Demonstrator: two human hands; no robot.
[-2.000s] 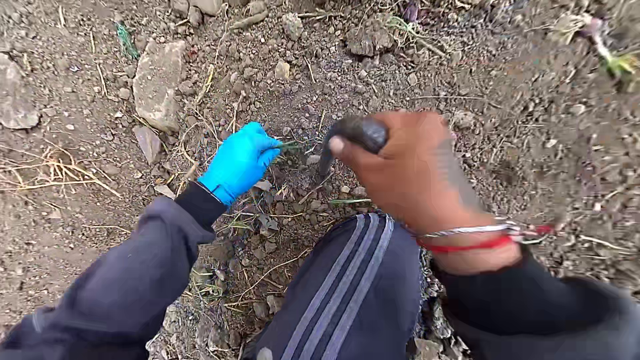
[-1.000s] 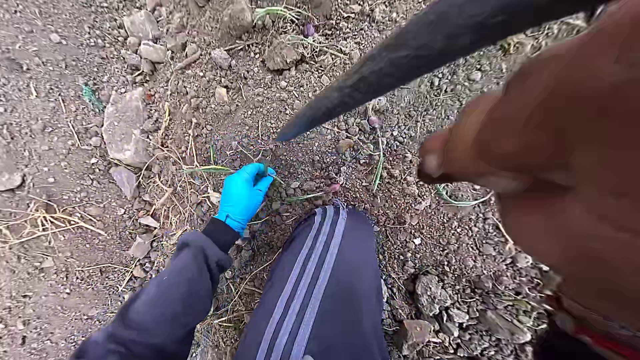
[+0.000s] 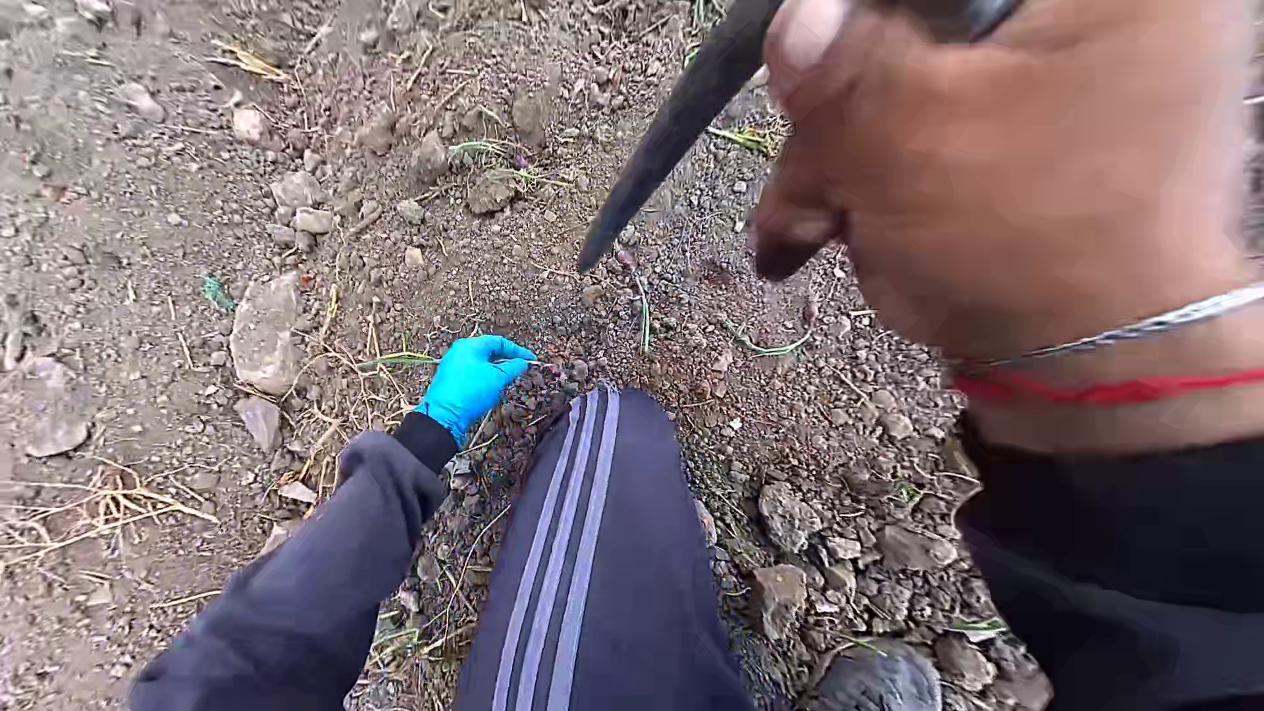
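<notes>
My left hand [image 3: 472, 383], in a blue glove, is low over the soil just left of my knee. Its thumb and finger pinch a small onion plant; green leaves [image 3: 400, 358] stick out to the left and a pinkish bulb end [image 3: 553, 370] shows to the right. Large and close to the camera, my bare right hand [image 3: 987, 168] is closed around a dark, pointed hand tool [image 3: 681, 128], whose tip points down toward the soil. The tool's grip is mostly hidden or cut off by the frame. Onion seedlings [image 3: 644, 301] lie on the ground beneath.
Another seedling [image 3: 775, 346] lies to the right. A flat stone [image 3: 267, 334] and dry roots [image 3: 114, 509] are at the left. Rocks [image 3: 788, 515] lie right of my knee [image 3: 632, 464], and a large grey stone [image 3: 879, 681] is at the bottom.
My right hand has risen from near the soil beside my left hand toward the camera, with the tool. Seedlings show on the soil where that hand was over it earlier.
</notes>
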